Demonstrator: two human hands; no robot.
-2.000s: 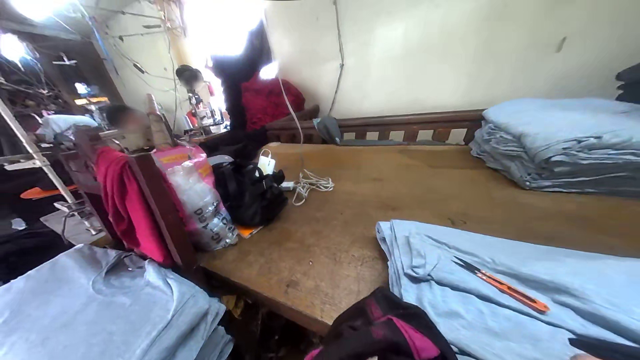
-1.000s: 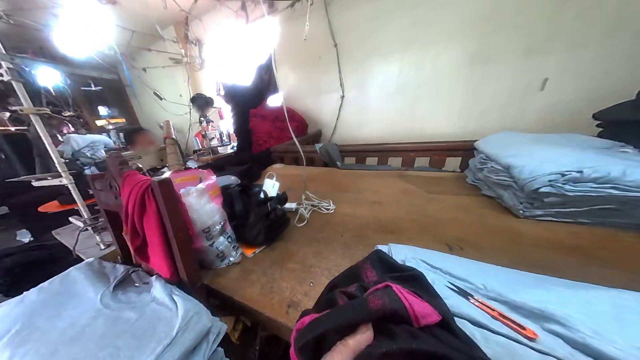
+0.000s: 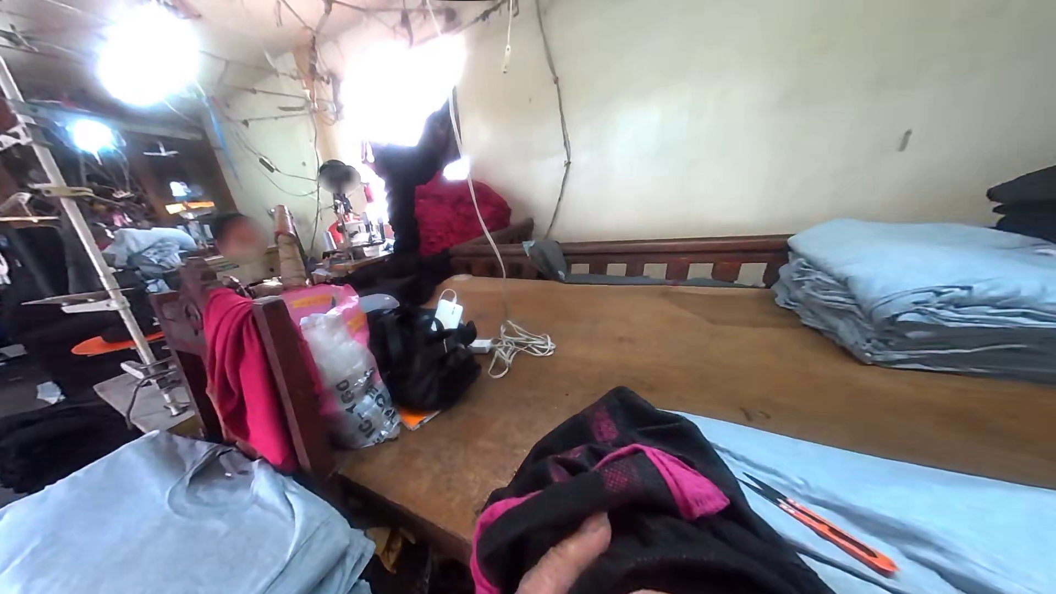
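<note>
A black garment with pink trim and patterned mesh parts (image 3: 635, 487) is bunched up at the bottom centre, over the near edge of the table. My left hand (image 3: 569, 557) grips it from below, a thumb lying on the cloth and the rest hidden. A sliver of skin at the bottom edge beside it may be my right hand, mostly out of view. Right of the garment, orange-handled thread snips (image 3: 825, 528) lie on light blue cloth (image 3: 932, 511), blades toward the upper left.
Folded blue and grey cloth (image 3: 924, 297) is stacked at the table's back right. A black bag (image 3: 421, 355), a plastic bag (image 3: 351, 379) and a white cable (image 3: 520, 346) lie left. Pale cloth (image 3: 181, 520) is piled lower left, near a wooden post with red cloth (image 3: 247, 371). A person sits beyond.
The black and pink garment has come up into view and now covers part of the blue cloth. A hand at the lower right edge two seconds ago is gone from there.
</note>
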